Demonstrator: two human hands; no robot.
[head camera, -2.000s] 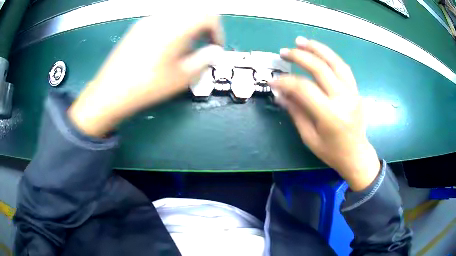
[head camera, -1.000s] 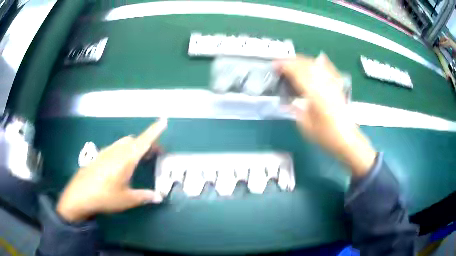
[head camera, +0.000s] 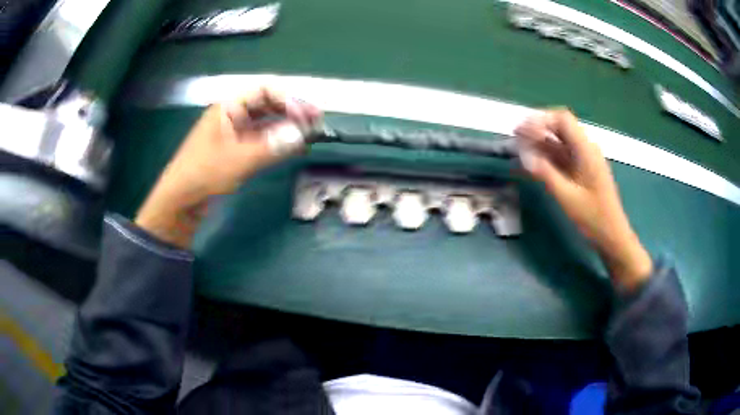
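A dark bar (head camera: 418, 139), blurred, is held level by its two ends between my hands, above the far edge of the slotted bar. My left hand (head camera: 243, 142) grips its left end. My right hand (head camera: 564, 158) grips its right end. The silver slotted metal bar (head camera: 410, 190) lies on the dark-green top nearer to me, with its rounded bays facing me. Neither hand touches it. My fingertips hide the ends of the dark bar.
Beyond a long white strip (head camera: 389, 94), other slotted bars lie on the green belt: one at far left (head camera: 231, 22), one at far right (head camera: 568, 36), another further right (head camera: 690, 112). A silver bracket (head camera: 69, 138) stands at the left edge.
My right hand has brought a bar from beyond the white strip toward me. My left hand has left the slotted bar's side and now holds the dark bar's left end. The view has shifted.
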